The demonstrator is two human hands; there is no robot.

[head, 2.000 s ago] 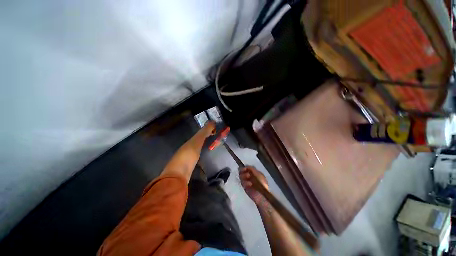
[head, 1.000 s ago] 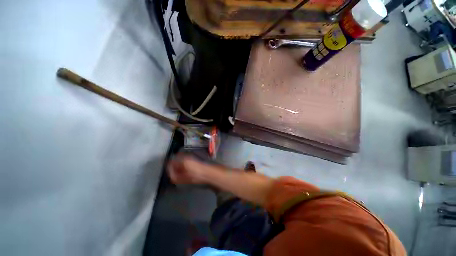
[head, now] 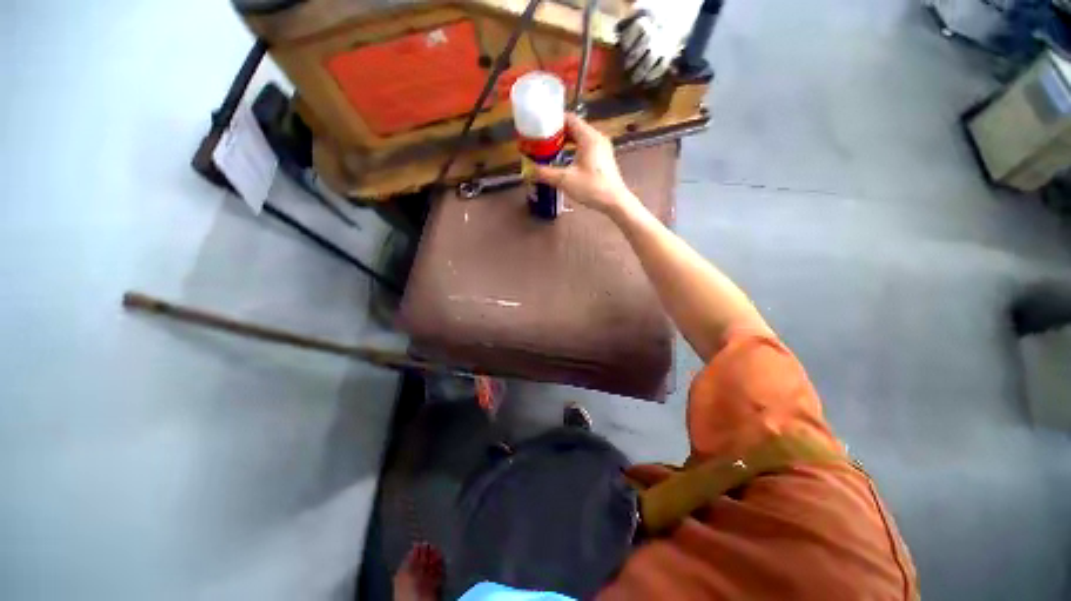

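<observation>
My right hand comes from the right and grips the spray can, which has a white cap, a red band and a dark blue lower body. The can is upright over the brown flat-topped stack; I cannot tell whether its base touches. My left hand is low, near the bottom edge, partly cut off and small; its hold is unclear. The broom's tan stick slants at the left, out of both hands. Its red-orange head is beyond the stack's lower left corner.
A wooden bench with red panels stands behind the stack, with a white glove on it. A wrench lies on the stack's back edge. A black frame with a paper sheet is at the left. A beige box is at the right.
My right hand has moved from near the broom head up to the can and taken hold of it. The view has shifted, bringing the bench and stack further left.
</observation>
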